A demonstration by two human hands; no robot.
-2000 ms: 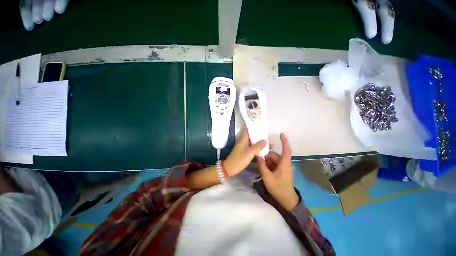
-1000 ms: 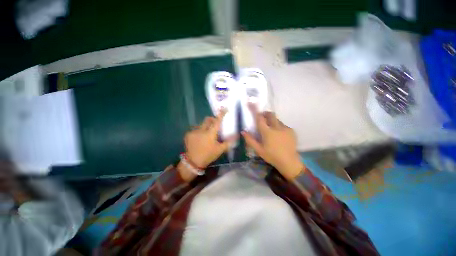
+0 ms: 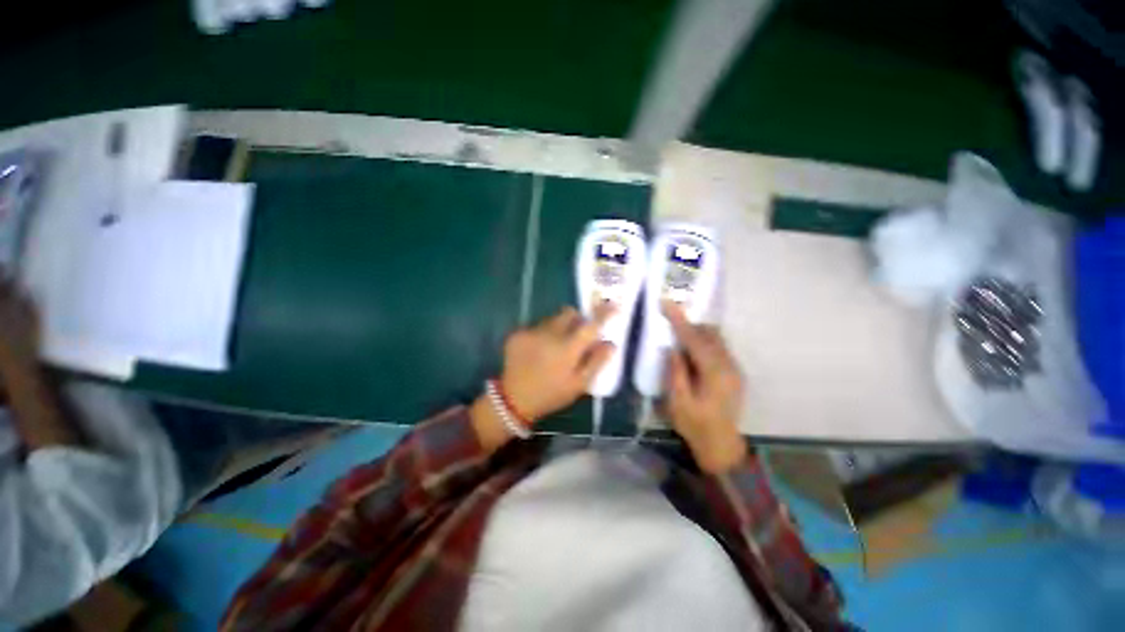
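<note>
Two white handheld units lie side by side in front of me at the bench's front edge, wide heads away from me. Both display windows show. My left hand (image 3: 552,364) is on the left unit (image 3: 611,266), a fingertip on its keypad and the thumb at its narrow part. My right hand (image 3: 706,380) is on the right unit (image 3: 682,266), a fingertip on its keypad and the thumb along its side. A thin white cord runs from each narrow end towards my lap. The picture is slightly blurred.
Shiny metal parts (image 3: 997,331) lie on a clear plastic bag at right, beside a white wad (image 3: 910,253) and a blue bin (image 3: 1104,278). Record sheets (image 3: 185,278) lie at left, near another person's arm (image 3: 31,370). A pale rail (image 3: 518,151) and post (image 3: 701,74) stand behind.
Two seconds ago both hands were at the right unit's narrow end; now one hand is on each unit, fingertips on the keypads. The view has shifted and tilted.
</note>
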